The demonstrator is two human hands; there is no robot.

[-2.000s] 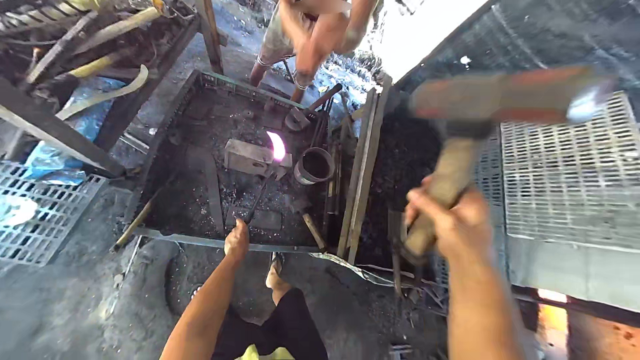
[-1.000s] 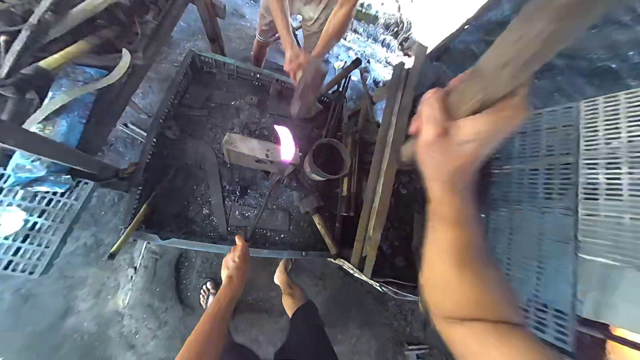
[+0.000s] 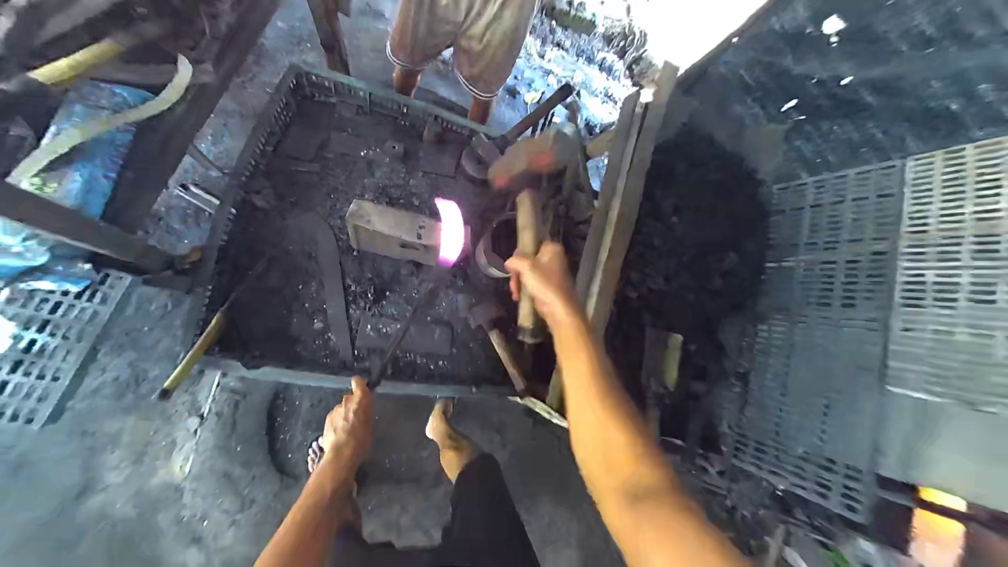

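Observation:
My left hand (image 3: 349, 425) grips the end of dark metal tongs (image 3: 405, 327) at the near rim of the tray. At their far end a glowing, curved hot metal piece (image 3: 450, 231) lies across the right end of a block-shaped anvil (image 3: 394, 232). My right hand (image 3: 543, 282) is closed around the wooden handle of a sledgehammer (image 3: 529, 161). The blurred hammer head is in the air, right of and beyond the glowing piece, above a round metal container (image 3: 490, 250) that it partly hides.
A large dark tray (image 3: 307, 376) holds the anvil, a second hammer (image 3: 504, 350) and loose scraps. Wooden planks (image 3: 622, 213) line its right side, beside charcoal (image 3: 685, 236). A person (image 3: 472, 39) stands beyond it. A fire (image 3: 937, 524) glows at lower right.
My right hand and the sledgehammer have come down and left from a raised position at the right. The other person's hands, seen over the tray earlier, are out of view.

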